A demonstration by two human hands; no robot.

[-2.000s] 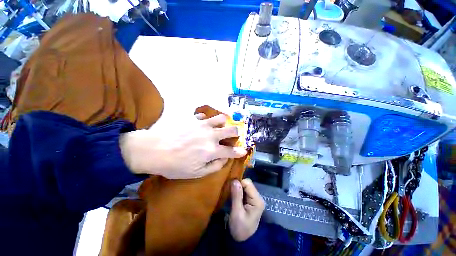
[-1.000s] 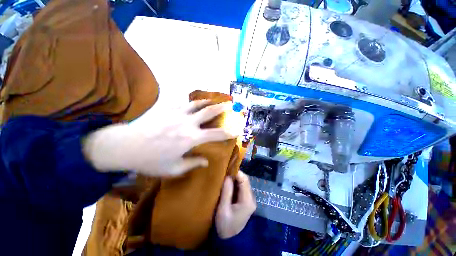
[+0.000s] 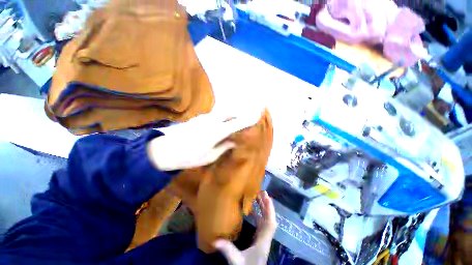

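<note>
A tan-orange fabric piece point(image 3: 220, 191) hangs over the table's front edge, away from the overlock machine's needle area. My left hand point(image 3: 212, 140) lies on its upper part with fingers bent over the cloth; the image is blurred there. My right hand point(image 3: 256, 235) is at the lower right side of the piece, thumb and fingers spread apart around its edge; whether it touches the cloth is hard to tell. The overlock machine point(image 3: 378, 140) stands to the right, its needle area uncovered by cloth.
A layered stack of tan panels point(image 3: 139, 62) lies on the left of the white table point(image 3: 248, 67). More tan fabric point(image 3: 155, 217) hangs below my left sleeve. A blue trough point(image 3: 279, 46) and pink fabric point(image 3: 362, 20) are behind. Patterned strips and blurred yellow-red handles hang at the lower right.
The view has turned, shifting the machine to the right. The fabric piece has come away from the needle area towards the left. My right hand's fingers have spread.
</note>
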